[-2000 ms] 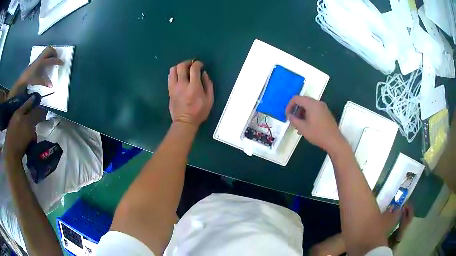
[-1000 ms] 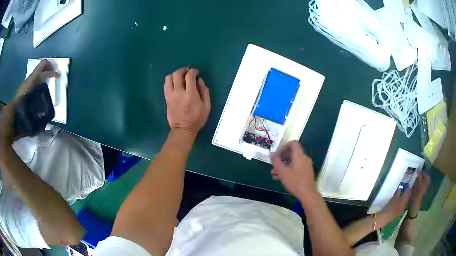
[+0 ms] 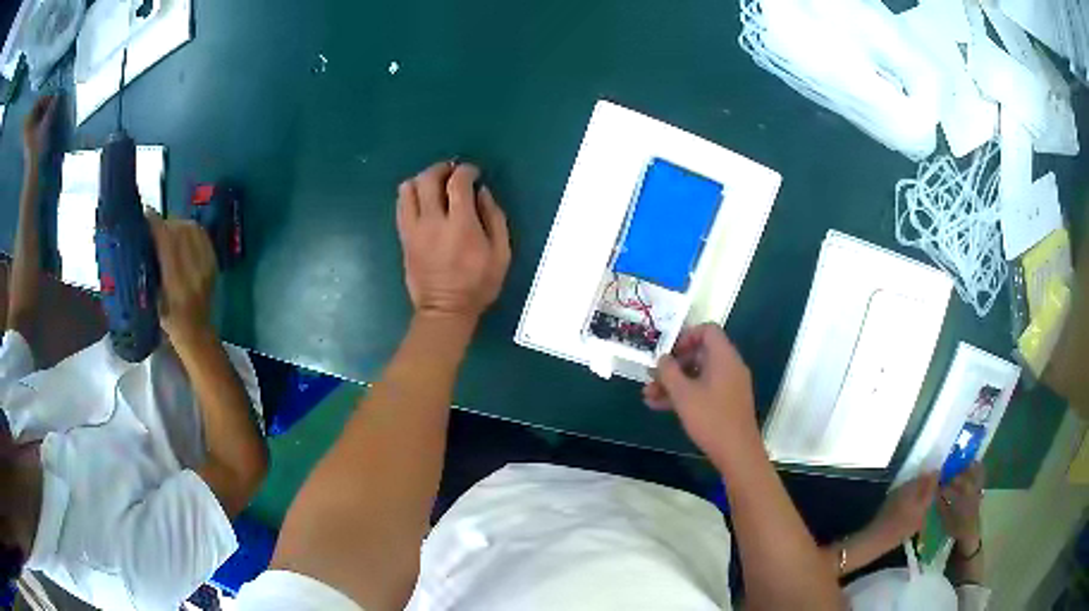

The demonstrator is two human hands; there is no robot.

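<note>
A white housing (image 3: 573,239) lies flat and slightly turned on the bench. A blue battery pack (image 3: 671,224) sits in its recess, with red and black lead wires (image 3: 629,295) and a dark circuit board (image 3: 626,331) below it. My right hand (image 3: 707,388) is at the housing's lower right edge, thumb and fingers pinched together; whether they hold something small is hidden. My left hand (image 3: 454,239) rests on the bench left of the housing, fingers curled down. A small dark spot shows at its fingertips, too little to identify.
A closed white unit (image 3: 842,358) lies to the right. Beyond it, another worker's hands hold an open unit (image 3: 973,406). White cables (image 3: 848,78), thin cords (image 3: 955,221) and yellow parts (image 3: 1045,298) lie upper right. At left, a worker holds a dark cordless screwdriver (image 3: 127,251).
My right hand has moved from beside the blue pack down to the housing's lower edge. My left hand has barely moved. The left neighbour's screwdriver is now raised upright over the bench.
</note>
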